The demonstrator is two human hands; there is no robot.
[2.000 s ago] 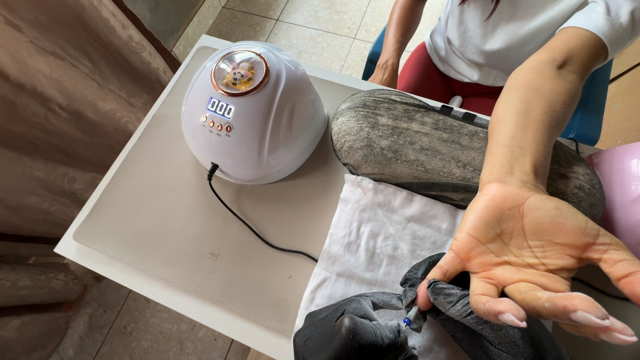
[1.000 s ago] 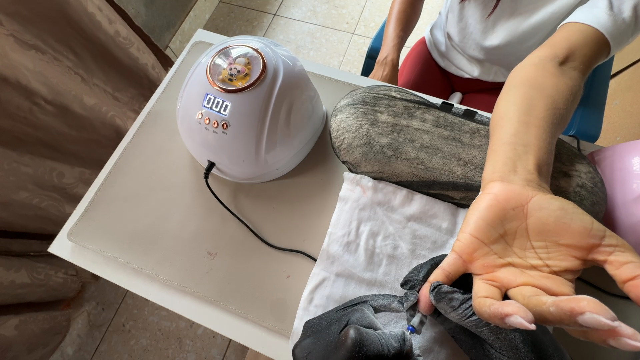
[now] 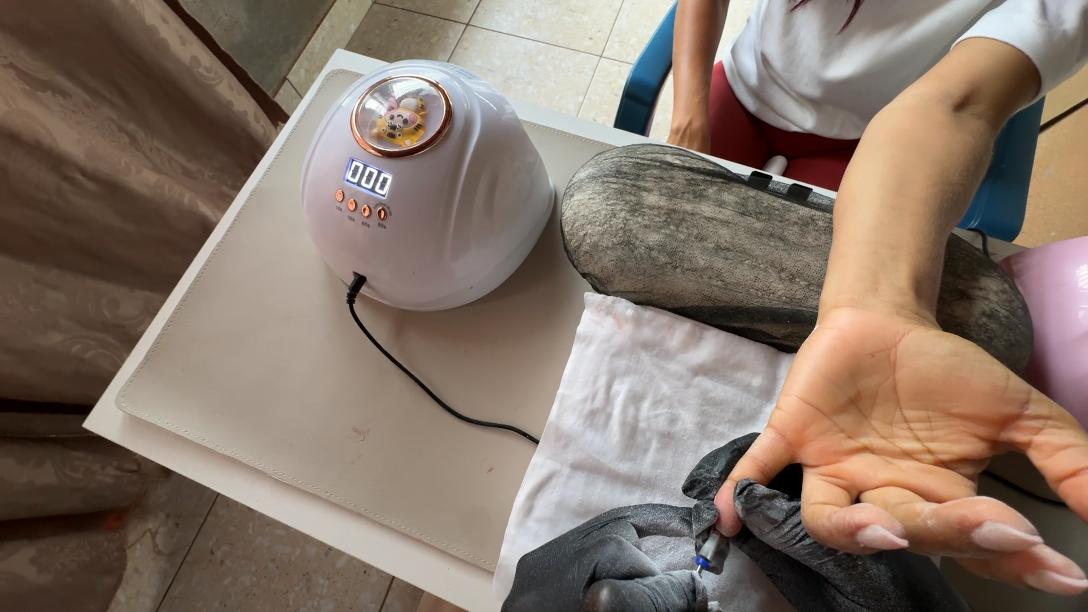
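Note:
My left hand [image 3: 599,561], in a black dusty glove, holds a nail drill bit [image 3: 703,563] with a blue ring; its handpiece is hidden. The bit's tip is close to the little fingertip of another person's hand [image 3: 901,408]; contact cannot be told. My right hand [image 3: 816,544], also gloved in black, pinches that little finger between thumb and finger. The person's palm faces up, and the other fingers, with long pale nails, extend to the right. Under the hands lies a white cloth [image 3: 650,408].
A white nail lamp [image 3: 476,195] with a lit display stands on the beige mat [image 3: 255,365], its black cord [image 3: 408,374] running toward the cloth. A grey covered armrest [image 3: 688,229] lies beneath the person's forearm. A pink object [image 3: 1058,314] is at right.

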